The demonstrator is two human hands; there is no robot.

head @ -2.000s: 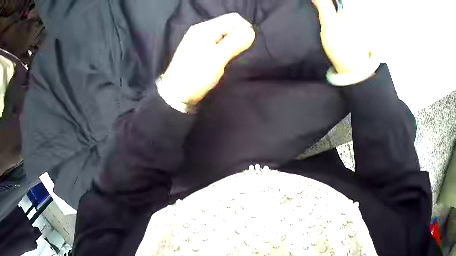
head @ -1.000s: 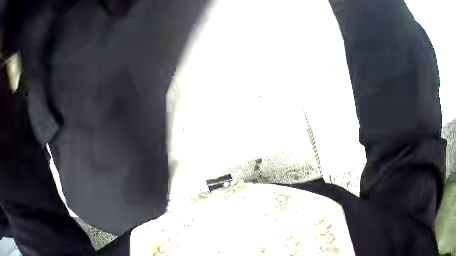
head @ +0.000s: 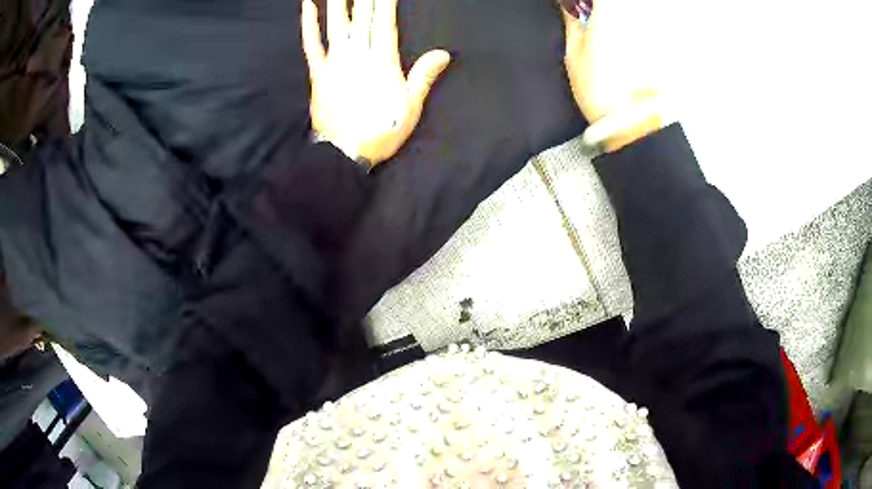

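Observation:
A large dark coat [head: 488,105] lies over the left and middle of the white table. My left hand [head: 368,86] lies flat on the coat with its fingers spread and nothing in it. My right hand [head: 598,72] is at the coat's right edge, overexposed against the white table. Its fingers are partly cut off by the top edge of the picture. A small dark and bluish thing [head: 580,10] shows at its fingers, too small to tell what it is.
The white table [head: 765,105] has a textured near part with dark marks. Brown cloth [head: 33,86] lies at the far left. Speckled floor [head: 803,277] shows at right, with a red container [head: 813,439] and olive cloth [head: 851,325]. Blue and white items sit at lower left.
The coat was lifted to the left and now lies down again, shifted, with more of the textured table uncovered. My left hand has gone from closed to spread flat.

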